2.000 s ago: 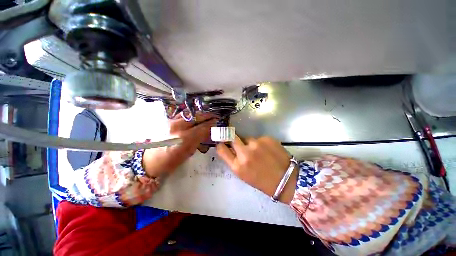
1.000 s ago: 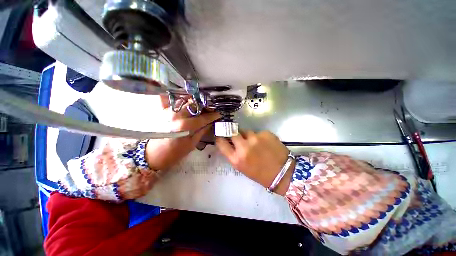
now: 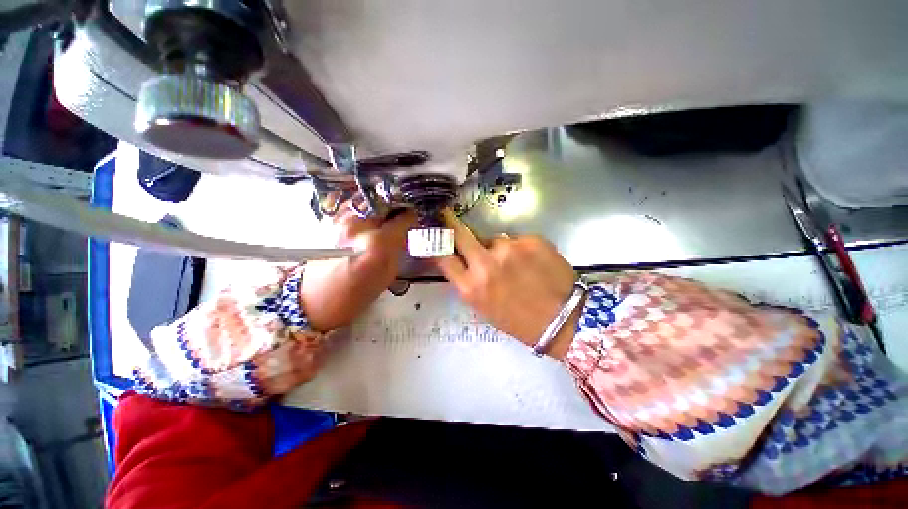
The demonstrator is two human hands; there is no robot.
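Note:
My left hand (image 3: pixel 360 260) is under the sewing machine head, its fingers partly hidden by the thread guides and dial. My right hand (image 3: pixel 513 283) is beside it, with fingertips close together behind the white ribbed dial (image 3: pixel 431 242). A small dark edge of the workpiece (image 3: pixel 400 287) shows below the left fingers; the rest is hidden by the hands and dial. Whether either hand pinches it cannot be seen clearly. The lit presser area (image 3: pixel 506 189) is just above and right of the fingers.
The white machine arm (image 3: pixel 597 60) spans the top. A silver knurled knob (image 3: pixel 197 114) and pale curved bar (image 3: pixel 179 239) cross the left. A dark flat panel (image 3: pixel 164 285) and smaller black piece (image 3: pixel 167 177) lie left. Red-and-black snips (image 3: pixel 844 268) lie right. A dark mound (image 3: pixel 687 129) sits beneath the arm.
The camera view has shifted. Both hands stay near the dial; the right index finger now reaches further up beside it, and less of the workpiece edge shows below the left hand.

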